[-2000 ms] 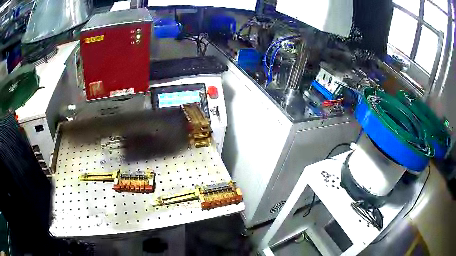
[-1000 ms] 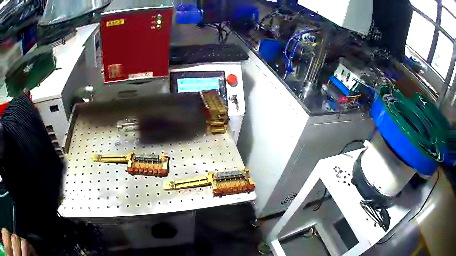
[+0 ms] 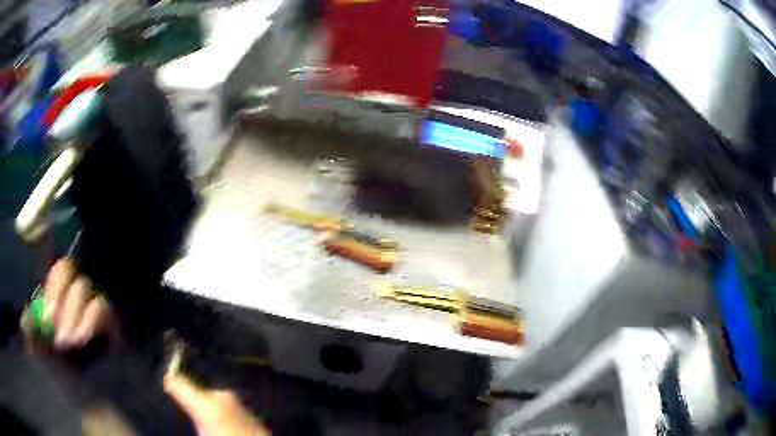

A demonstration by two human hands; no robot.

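The view is blurred. My left hand (image 3: 78,313) is at the lower left, fingers curled, with a bit of green at its edge; what it holds cannot be told. My right hand (image 3: 217,407) is cut off by the bottom edge, below the table's front edge; its grip is unclear. The thick black cable bundle (image 3: 132,179) hangs above and beside my left hand. Two gold loading fixtures with reddish-brown lower edges lie on the table, one near the middle (image 3: 362,250) and one at the front right corner (image 3: 491,322). Neither hand touches them.
The perforated table (image 3: 255,247) has stacked fixtures (image 3: 487,196) at its right rear, beside a lit screen (image 3: 464,138). A red machine (image 3: 387,51) stands behind. A white frame (image 3: 630,375) is at right. A blurred pale elongated shape (image 3: 47,196) is at far left.
The view has swung left, so the table and fixtures appear farther right. My left hand shows more fully, and my right hand has come into view at the bottom. The fixtures stay on the table.
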